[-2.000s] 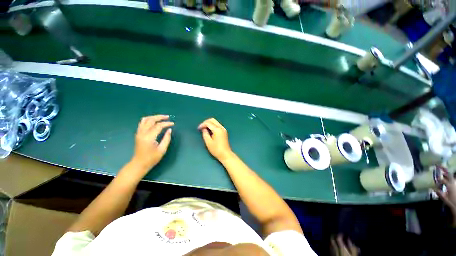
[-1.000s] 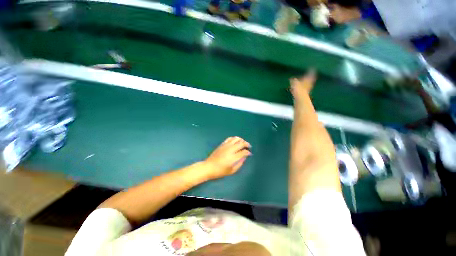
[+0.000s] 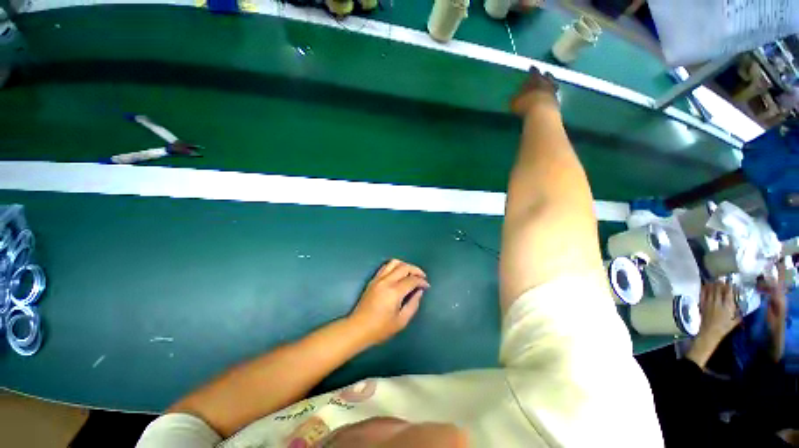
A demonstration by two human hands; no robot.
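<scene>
My right hand [image 3: 536, 90] is stretched far out over the green belt to its far white strip. It is small and dark there, and I cannot tell whether it holds anything. A cream open cylinder housing [image 3: 576, 40] stands just beyond it to the right, and another housing [image 3: 448, 19] stands to its left. My left hand [image 3: 392, 299] rests on the near green bench with fingers bent and loosely spread, holding nothing visible. Part-assembled units with white face rings [image 3: 625, 280] are right of my right arm, partly hidden by it.
Clear rings [image 3: 24, 329] lie in a heap at the left edge. A hand tool with white handles [image 3: 156, 143] lies on the belt. Another person's hand [image 3: 717, 310] is by the units at the right, near crumpled clear plastic [image 3: 746, 229]. A carton [image 3: 35, 422] shows at lower left.
My right arm has swung from the near bench out across the belt and reaches further now. My left hand has moved right. The view has shifted, and the tool appears nearer.
</scene>
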